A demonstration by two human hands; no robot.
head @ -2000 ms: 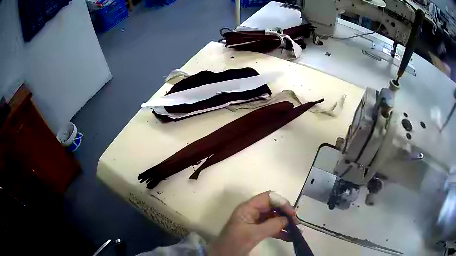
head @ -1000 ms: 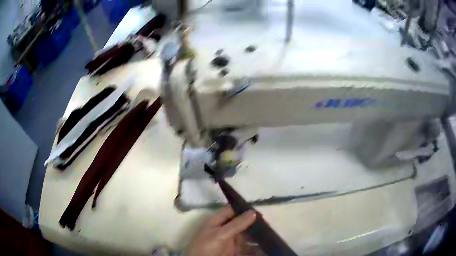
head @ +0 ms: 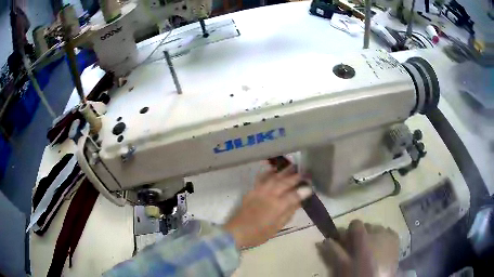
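The dark strip [head: 320, 216] runs slantwise from under the machine arm toward the front edge. My left hand [head: 269, 204] lies on its upper part with fingers closed around it, just in front of the machine arm. My right hand [head: 362, 250] is at its lower part, blurred, with fingers closed on it. The off-white sewing machine [head: 249, 135] with blue lettering stands across the view. Its presser foot area [head: 165, 212] is to the left of both hands, and the strip does not appear to be under it.
Maroon cut pieces [head: 76, 224] lie left of the machine head, beside a white strip [head: 51, 192] on a black stack. A tied bundle [head: 67, 123] is at the far left. The handwheel [head: 425, 85] is at the right end. Another machine stands behind.
The view has swung right along the machine. My left hand and the strip have moved from the needle area to the right, under the machine arm. My right hand has come into view.
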